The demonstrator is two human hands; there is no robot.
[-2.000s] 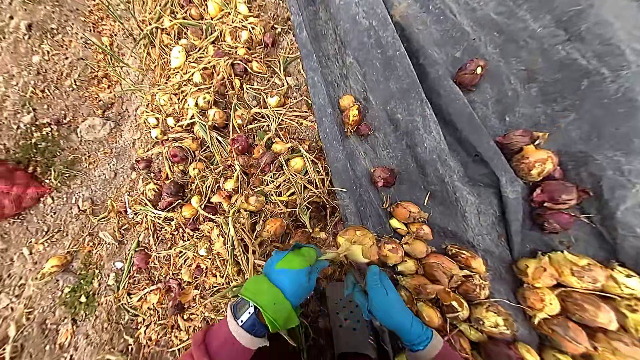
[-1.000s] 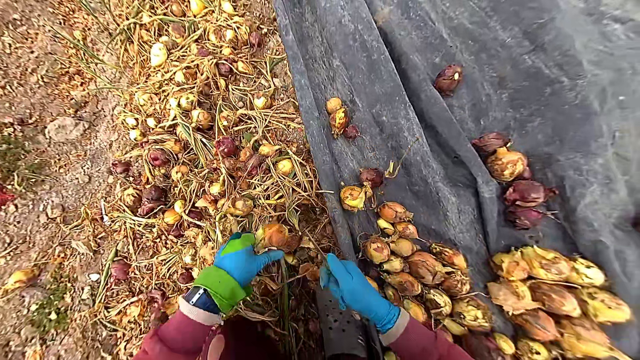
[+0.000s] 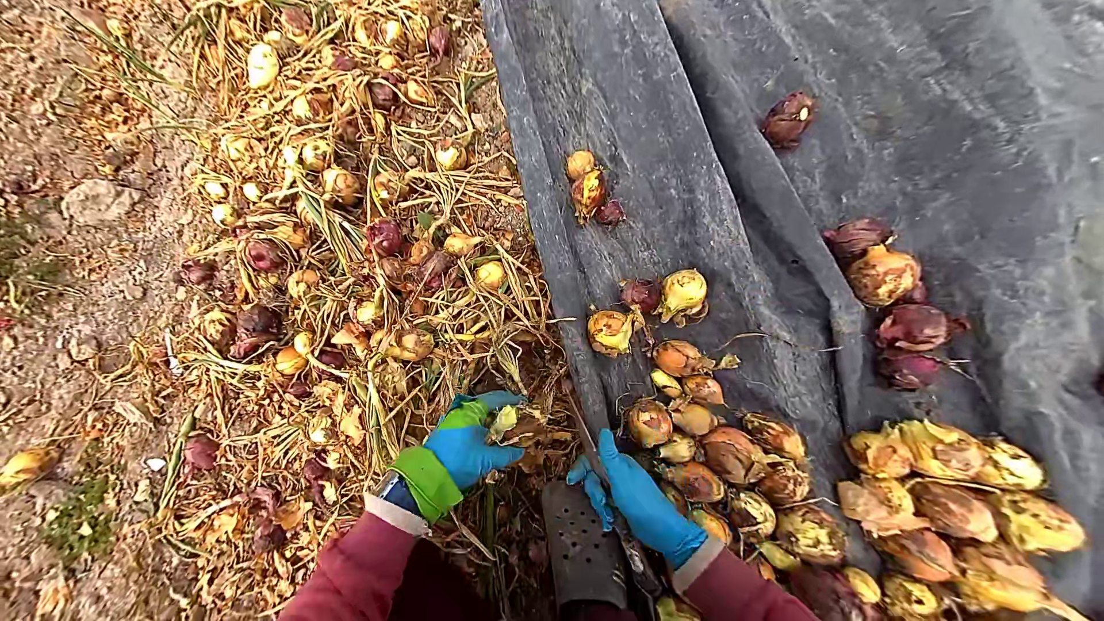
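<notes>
My left hand (image 3: 470, 444), in a blue glove with a green band at the wrist, holds an onion top (image 3: 504, 423) with dry, papery leaves between thumb and fingers; its far end is hard to make out. My right hand (image 3: 634, 496), also blue-gloved, grips a long thin blade-like tool (image 3: 582, 423), whose tip points up toward the sheet's edge. Onions with yellow and brown skins (image 3: 733, 454) lie in a pile just right of my right hand. Two yellow onions (image 3: 683, 295) and a red onion (image 3: 641, 294) rest above that pile.
A dark tarp (image 3: 655, 129) covers the right side, with a second onion pile (image 3: 953, 509) and scattered red onions (image 3: 916, 327). Unsorted onions with dried stalks (image 3: 379, 259) cover the ground at left, beside bare soil and a stone (image 3: 99, 202). A dark perforated clog (image 3: 582, 543) is between my arms.
The brown onion that was in my left hand a second ago is no longer there. A peeled-looking yellow onion now lies on the tarp beside the red one. My hands remain close together.
</notes>
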